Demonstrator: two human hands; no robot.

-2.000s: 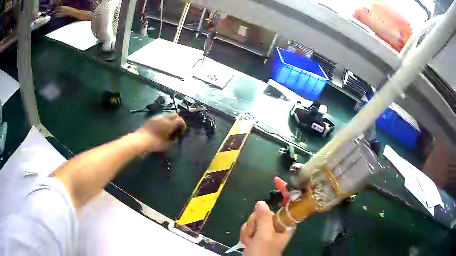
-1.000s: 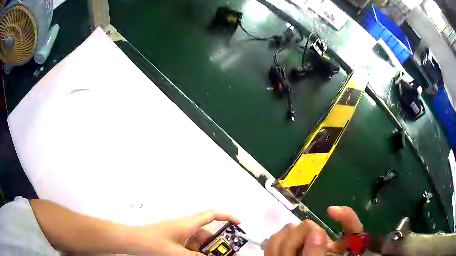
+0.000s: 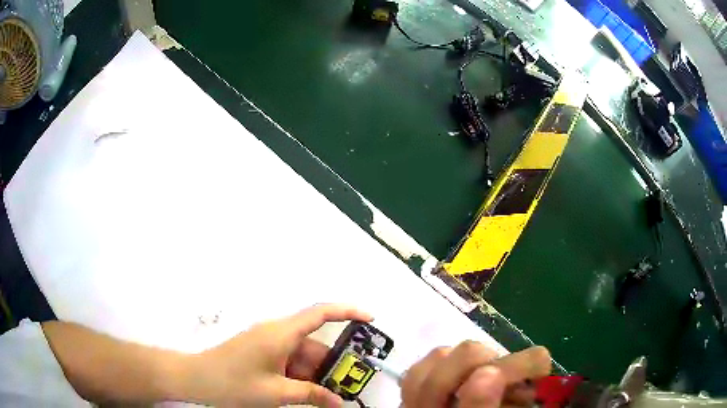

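My left hand point(image 3: 271, 358) is at the bottom centre, above the white paper. It holds an open power adapter point(image 3: 356, 360), a black case with its board facing up. The yellow transformer point(image 3: 349, 376) and small silvery and dark parts show on the board. My right hand point(image 3: 470, 378) is at the bottom, right of the adapter, closed around the glue gun. The gun's red trigger piece point(image 3: 558, 390) and a metal fitting show by the fingers. The pale nozzle point(image 3: 384, 367) points left, its tip at the board near the transformer. The gun's rear is cut off by the frame.
White paper point(image 3: 183, 231) covers the bench. Beyond its edge runs a green conveyor belt point(image 3: 319, 111) with adapters and cords point(image 3: 470, 115) on it. A yellow-and-black bar point(image 3: 518, 195) crosses the belt. A fan point(image 3: 20, 64) stands at far left, blue bins point(image 3: 614, 30) at top right.
From the belt, my left hand came back over the paper, holding an adapter. My right hand brought the nozzle up to it. Since one second ago, the adapter has turned more upright and the nozzle reaches its board.
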